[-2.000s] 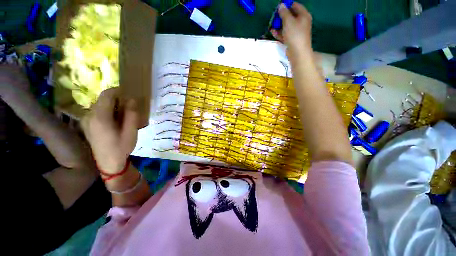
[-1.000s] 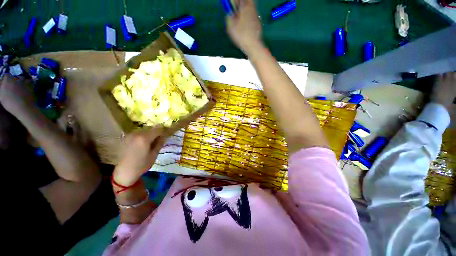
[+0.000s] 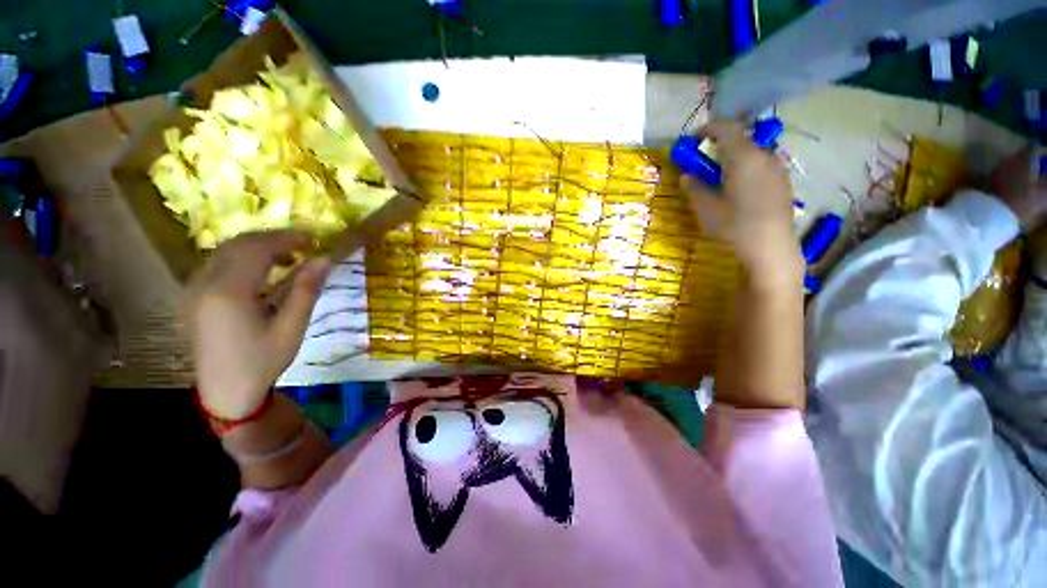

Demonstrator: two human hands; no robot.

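Note:
My left hand (image 3: 247,316) is at the near edge of the open cardboard box (image 3: 385,161); its fingers overlap the rim, and whether they hold the box or a pad is unclear. Matt pale-yellow paper pads (image 3: 258,155) are heaped in the box. My right hand (image 3: 746,201) is at the right, its fingertips on a blue battery cell (image 3: 698,161) beside the gold sheet. The gold wired sheet (image 3: 517,253) lies on the white backing board (image 3: 540,98), with thin dark wires across it. Part of its right side is hidden under my right forearm.
A grey bar (image 3: 850,52) crosses the upper right. Loose blue cells (image 3: 820,238) lie right of my forearm; others with white labels (image 3: 101,71) lie on the dark green surface. A person's white sleeve (image 3: 918,310) is at right, a blurred arm (image 3: 40,345) at left.
My right hand has come back from the green surface to the right of the gold sheet. The box moved right and turned, then shows further left as the view shifted.

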